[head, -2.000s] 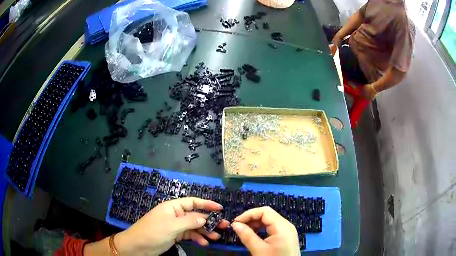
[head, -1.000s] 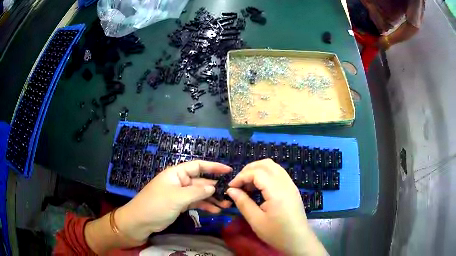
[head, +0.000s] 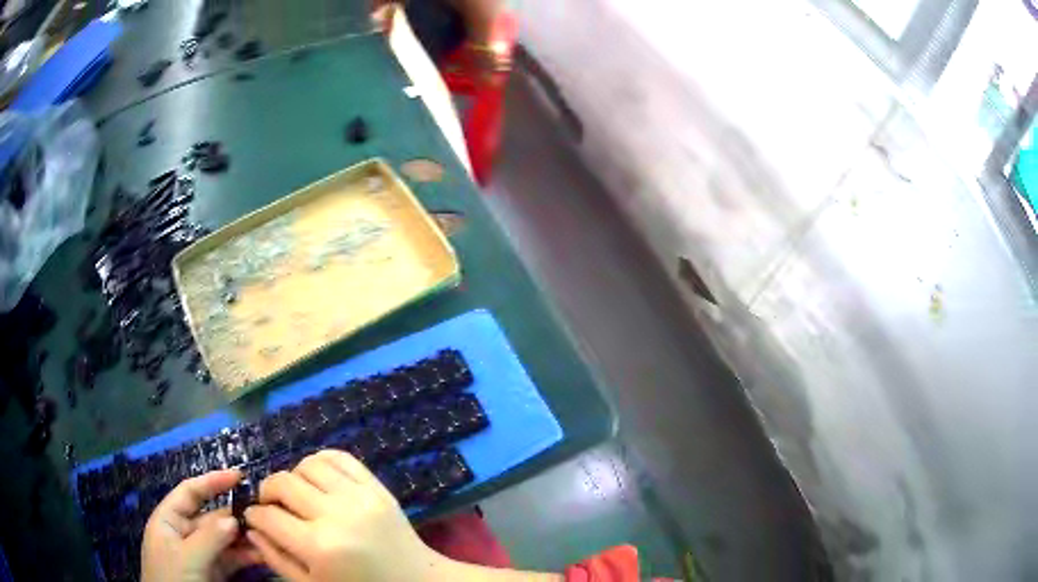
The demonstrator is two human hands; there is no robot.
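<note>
My left hand (head: 191, 532) is at the bottom left, its fingers around a small black unit (head: 240, 498). My right hand (head: 330, 517) is beside it, its fingertips at the same unit; whether they pinch a small part is hidden. Both hands are over the near edge of the blue board (head: 515, 398), which bears rows of assembled black units (head: 376, 392). The spring tray (head: 330, 298), a shallow tan box with silvery specks and one dark piece, lies behind the board.
A pile of loose black parts (head: 148, 267) lies left of the tray. A clear plastic bag (head: 48, 193) and blue boards (head: 66, 66) are at the upper left. A person's arm (head: 484, 28) shows beyond the bench. Grey floor (head: 706, 398) is at the right.
The view has swung right and tilted, so the bench now lies at the left with more floor showing. Both hands remain together at the black unit.
</note>
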